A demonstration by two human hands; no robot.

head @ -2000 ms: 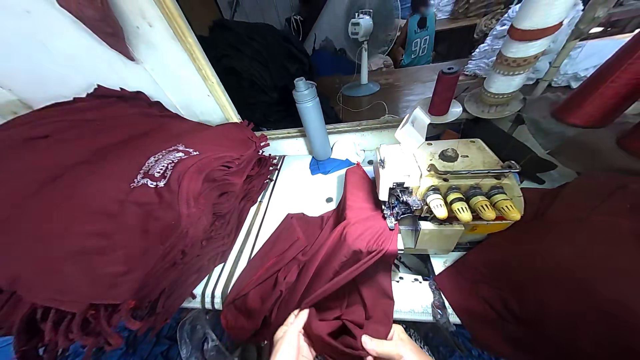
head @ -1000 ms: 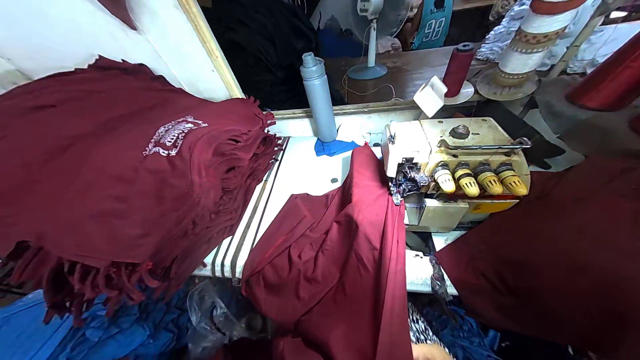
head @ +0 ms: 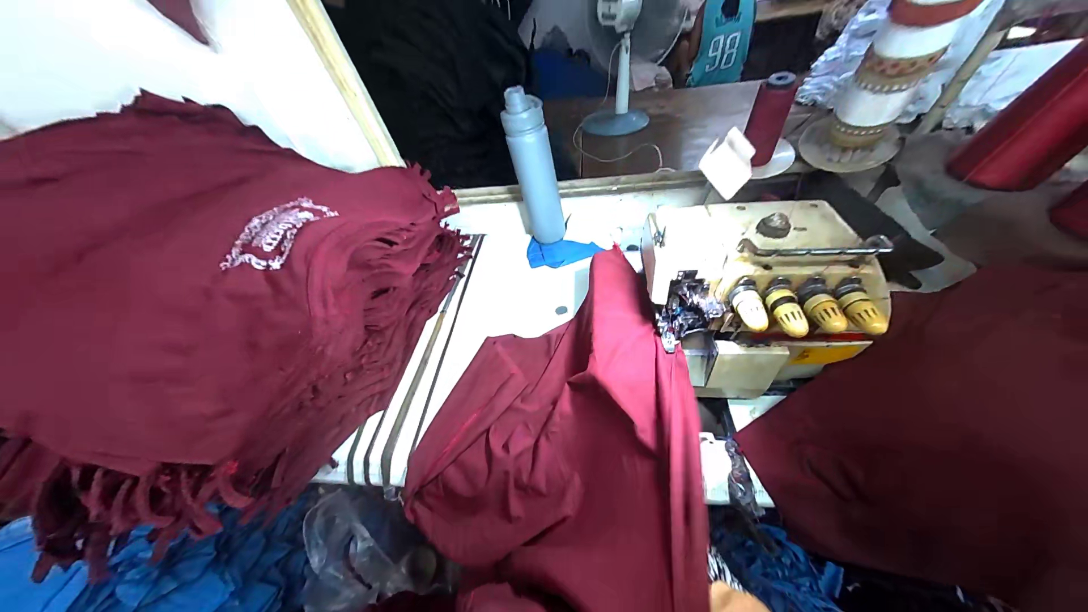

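Observation:
Maroon cloth [head: 586, 442] runs from the presser-foot area of an overlock sewing machine [head: 765, 280] down over the table's near edge, with long folds at its right side. Its top end lies beside the needle area. My left hand is out of sight. At the bottom edge, right of the cloth, a small patch of skin shows beside black-and-white patterned fabric; whether it is part of my right hand I cannot tell. A pile of maroon garments [head: 170, 314] with fringed edges and a pale print lies to the left.
A grey-blue bottle [head: 535, 170] stands by a blue scrap [head: 561, 252]. More maroon cloth [head: 926, 442] lies at right. Behind are a maroon thread cone [head: 769, 119], a fan [head: 623, 76] and a person in a teal shirt [head: 722, 42]. A plastic bag [head: 348, 544] and blue fabric [head: 195, 565] are below.
Two seconds ago both my hands were on the cloth's near end; now they are largely or wholly out of sight. The cloth hangs straighter and longer on its right side.

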